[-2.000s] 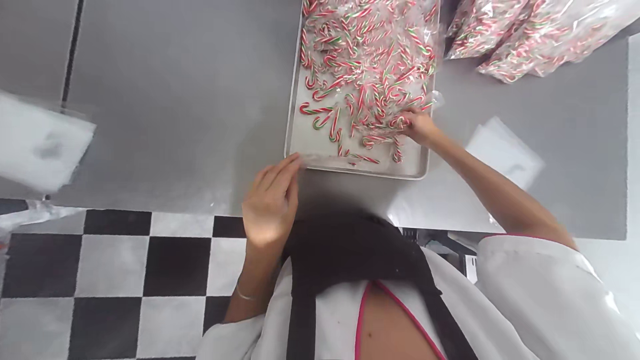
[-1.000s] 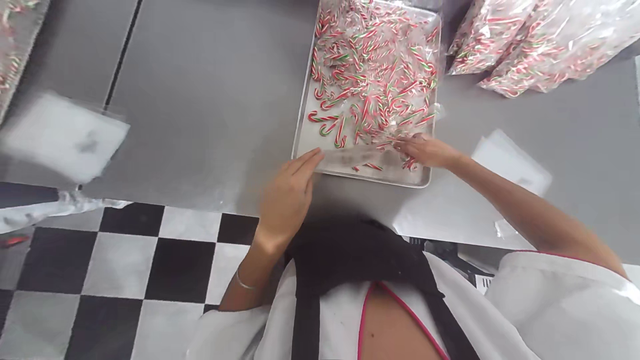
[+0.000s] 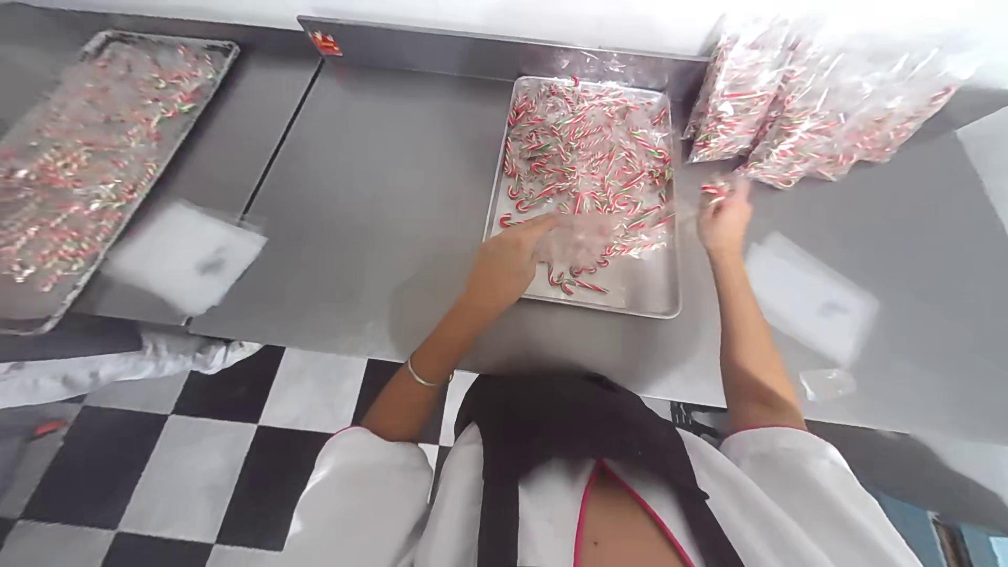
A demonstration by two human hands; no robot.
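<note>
A metal sheet tray (image 3: 654, 299) holds a heap of small red, white and green candy canes (image 3: 587, 150), some in clear wrap. My left hand (image 3: 508, 260) is over the tray's near left part, its fingers closed on the edge of a clear plastic bag (image 3: 579, 240) that lies above the candy. Just beyond the tray's right side, my right hand (image 3: 724, 216) holds a few candy canes (image 3: 715, 190) between its fingertips, close to the filled bags.
Filled clear bags of candy canes (image 3: 835, 118) stand at the back right. Stacks of clear plastic bags lie at right (image 3: 811, 299) and left (image 3: 189, 256). Another candy-filled tray (image 3: 169, 169) is at far left. A person's sleeve (image 3: 118, 366) shows at lower left.
My right hand has moved from the candy in the tray to beyond its right side. My left hand has moved from the tray's near edge to over the candy. The view has shifted.
</note>
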